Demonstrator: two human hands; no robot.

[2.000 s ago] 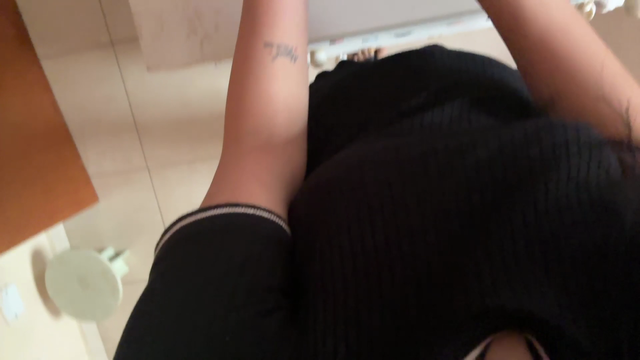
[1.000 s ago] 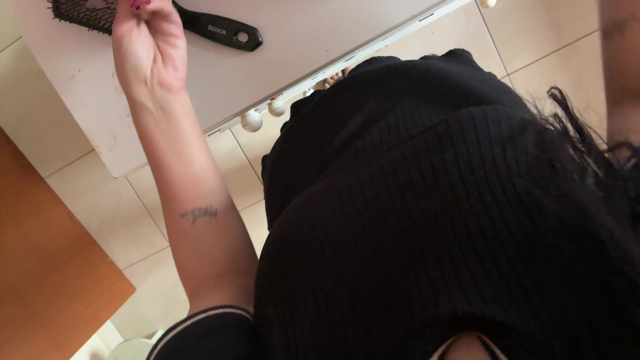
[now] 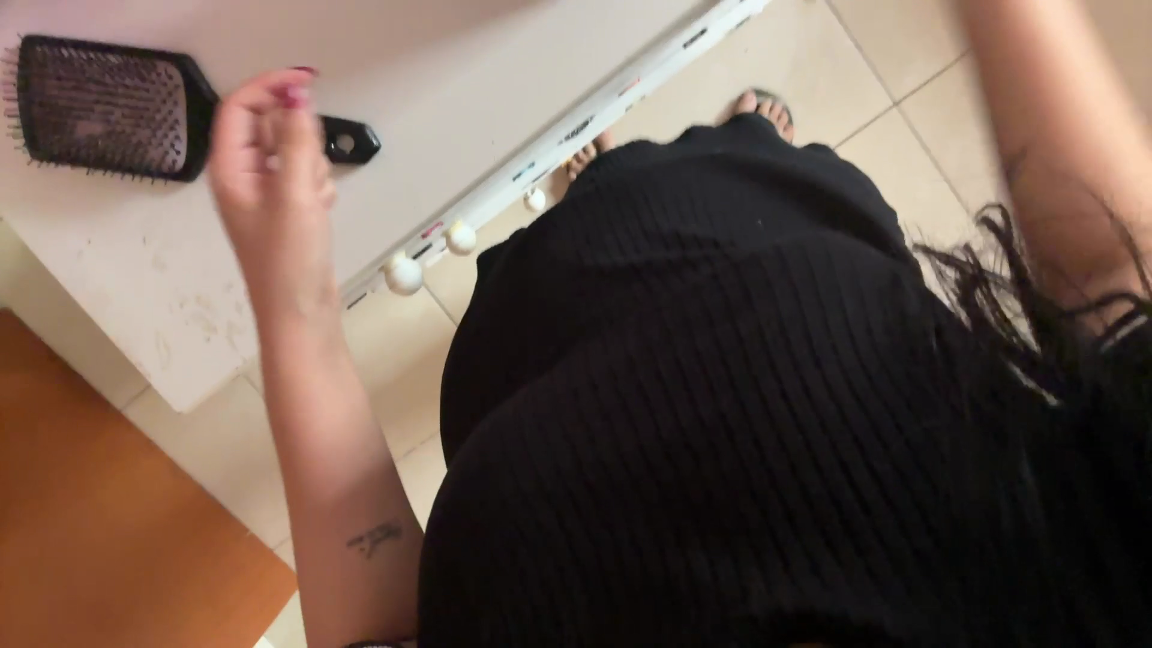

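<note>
My left hand (image 3: 274, 148) is over the handle of a black paddle hairbrush (image 3: 108, 108); its fingers are curled, with dark pink nails, and the handle's end shows past it. Whether the fingers grip the handle or only hover above it cannot be told. The brush lies bristles up on the white dresser top (image 3: 432, 81). Of my right arm only the forearm shows at the upper right; the right hand is out of view. Loose strands of dark hair (image 3: 1008, 297) hang near that forearm.
Round white knobs (image 3: 403, 274) stick out along the dresser's front edge. An orange-brown wooden surface (image 3: 108, 513) fills the lower left. Beige floor tiles (image 3: 810, 54) and my feet (image 3: 765, 108) show beyond the black ribbed clothing (image 3: 702, 378).
The hairbrush and my left hand, at the top left edge a second ago, now show more fully. Two seconds ago neither was in view. The view has shifted.
</note>
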